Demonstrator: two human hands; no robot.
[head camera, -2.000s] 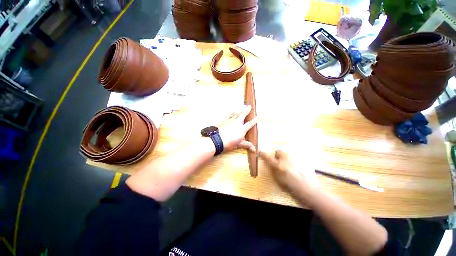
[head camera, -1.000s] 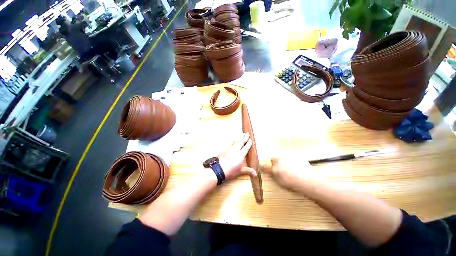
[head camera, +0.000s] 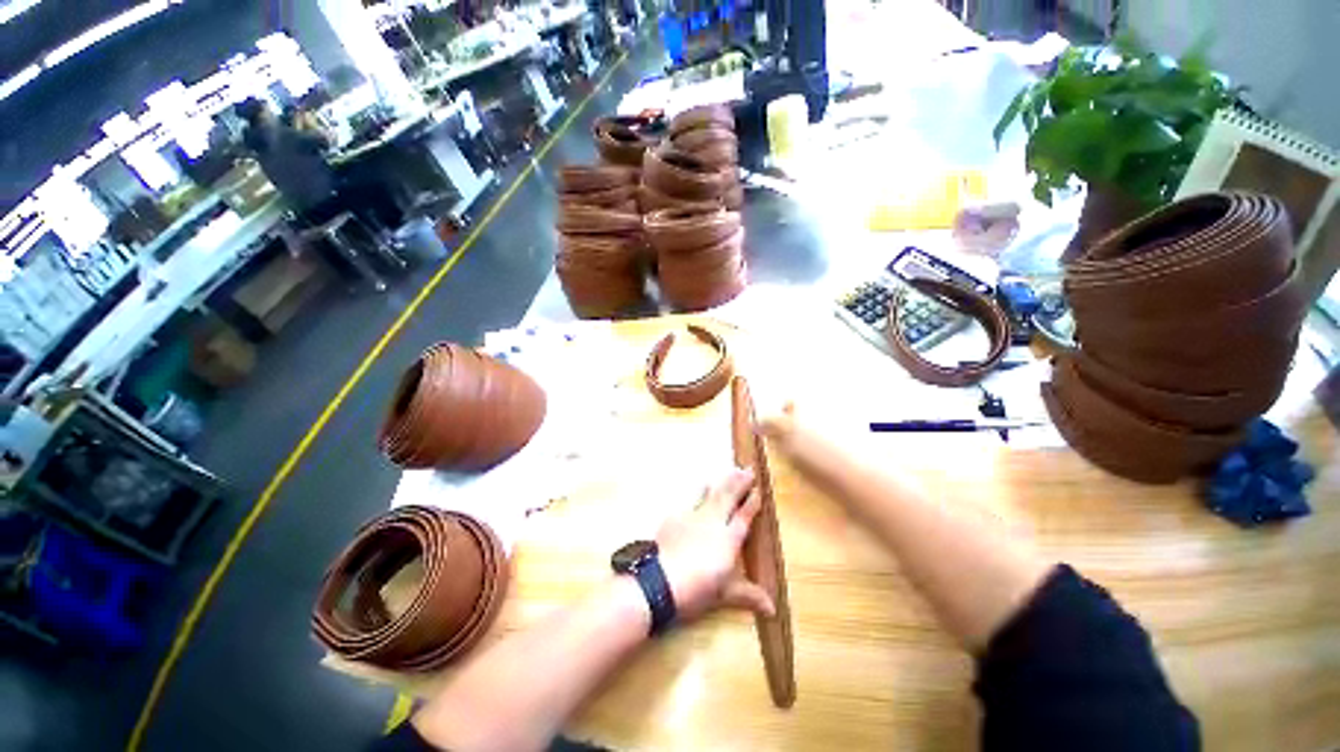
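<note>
A brown leather strap (head camera: 763, 558) lies flat and lengthwise on the table in front of me. My left hand (head camera: 716, 547), with a black wristwatch, lies on its left side with fingers spread and presses on it. My right hand (head camera: 783, 429) is beside the strap's far end, on the right; it is blurred and small, and its fingers and anything in them cannot be made out. A slim dark tool (head camera: 941, 426) lies right of my right hand, below the calculator.
A single curled strap (head camera: 688, 367) stands beyond the strap. Nested coils (head camera: 463, 407) and an upright coil (head camera: 415, 588) are at left. Strap stacks stand far back (head camera: 692, 221) and at right (head camera: 1176, 338). A calculator (head camera: 914, 313), strap ring (head camera: 948, 335), blue cloth (head camera: 1259, 473) and plant (head camera: 1117, 125) are at right.
My right hand has moved away from me along the strap, from its near part to its far end. My left hand still presses on the strap. The view has tilted up, showing more floor.
</note>
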